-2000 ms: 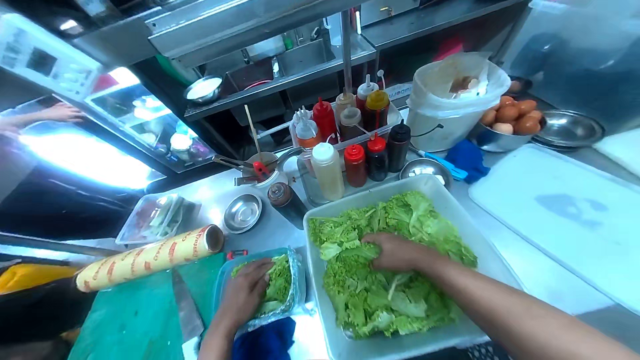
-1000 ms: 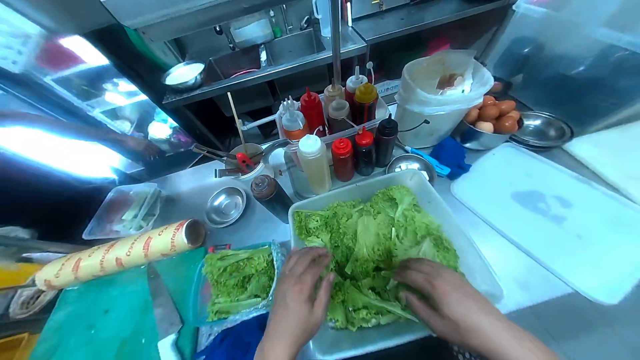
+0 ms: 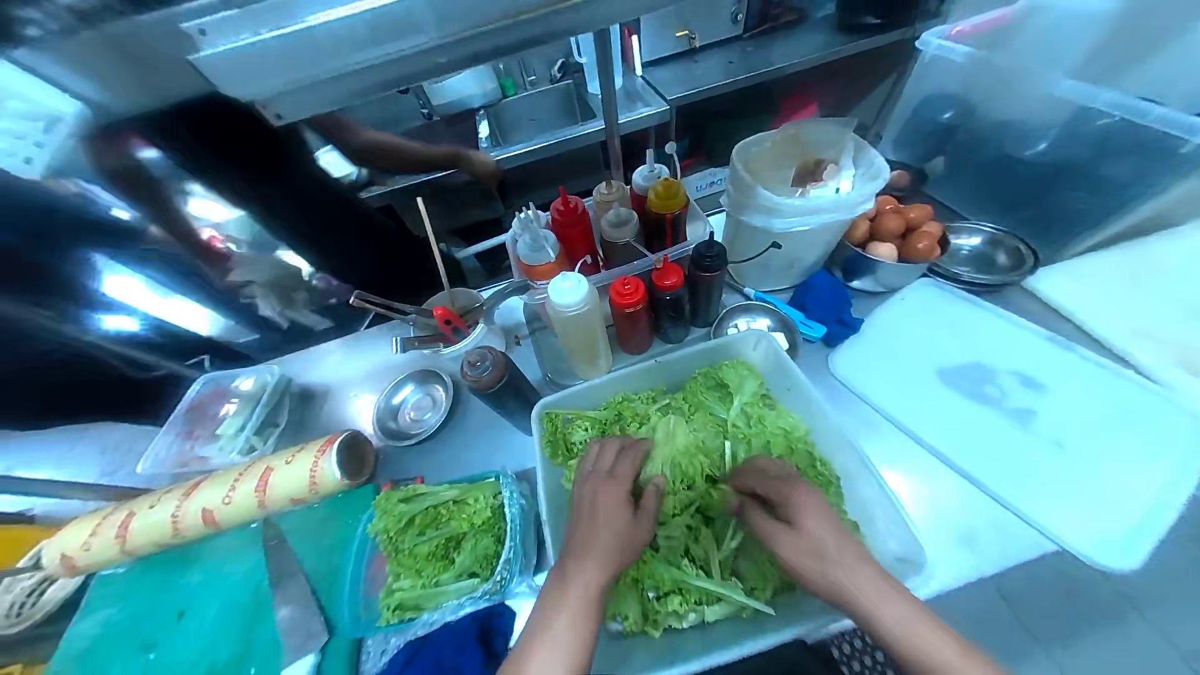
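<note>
Both of my hands are in a white plastic tub (image 3: 872, 497) of green leaf lettuce (image 3: 741, 403). My left hand (image 3: 614, 506) rests on the leaves at the left side, its fingers touching a leaf. Across from it my right hand (image 3: 783, 511) pinches a lettuce leaf by its pale stem, fingertips partly hidden. A smaller container (image 3: 525, 534), lined with clear plastic and filled with more lettuce (image 3: 441, 544), stands to the left of the tub. Left of that, a knife (image 3: 292, 595) lies on a green cutting board (image 3: 178, 609).
Squeeze bottles (image 3: 581, 323) crowd behind the tub, beside a lined bin (image 3: 797, 206) and a bowl of eggs (image 3: 895, 230). A white lid (image 3: 1022, 422) lies at right. A plastic wrap roll (image 3: 206, 497) spans the board's back. Another person (image 3: 281, 187) stands across the counter.
My left hand was in the small container two seconds ago and is now in the large tub. My hands have moved closer together since one second ago. A person has come into view across the counter.
</note>
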